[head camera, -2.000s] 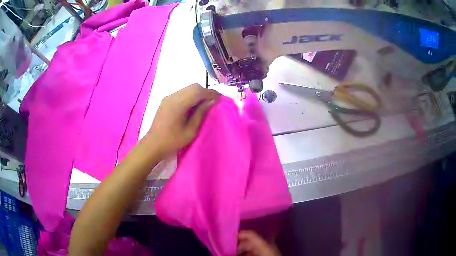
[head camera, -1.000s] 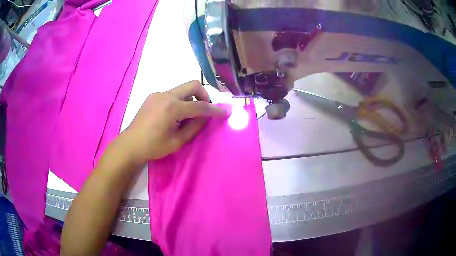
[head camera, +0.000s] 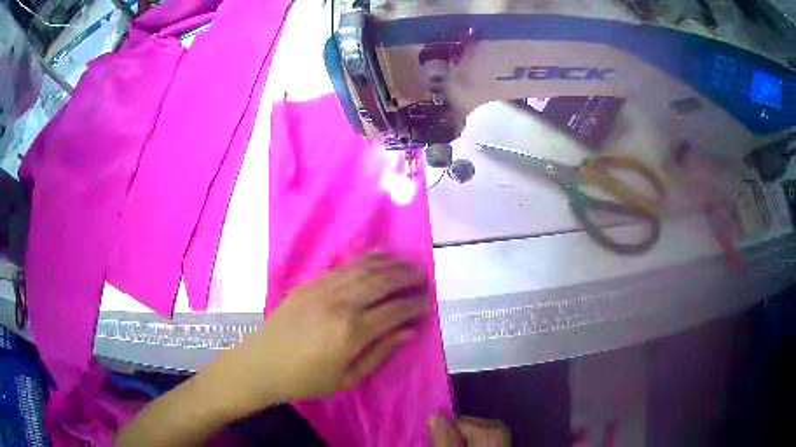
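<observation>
A bright pink fabric piece (head camera: 336, 209) lies flat under the needle (head camera: 410, 164) of the white and blue JACK sewing machine (head camera: 524, 74) and hangs over the table's front edge. My left hand (head camera: 349, 323) rests on the piece near the front edge, fingers pointing right towards its right edge. Whether the fingers pinch the cloth is unclear. My right hand (head camera: 470, 433) is at the bottom edge of the picture, partly cut off, with its fingers at the right edge of the hanging cloth. A bright lamp glow covers the cloth beside the needle.
Pink panels (head camera: 166, 166) lie at the left and drape over the table edge. Scissors (head camera: 602, 192) with yellow-orange and dark green handles lie right of the needle. A dark printed card (head camera: 580, 118) lies behind them. A blue crate (head camera: 22, 393) stands at lower left.
My left hand has moved from beside the needle down towards the front edge. The pink piece now extends behind and left of the needle. My right hand, unseen one second ago, shows at the bottom.
</observation>
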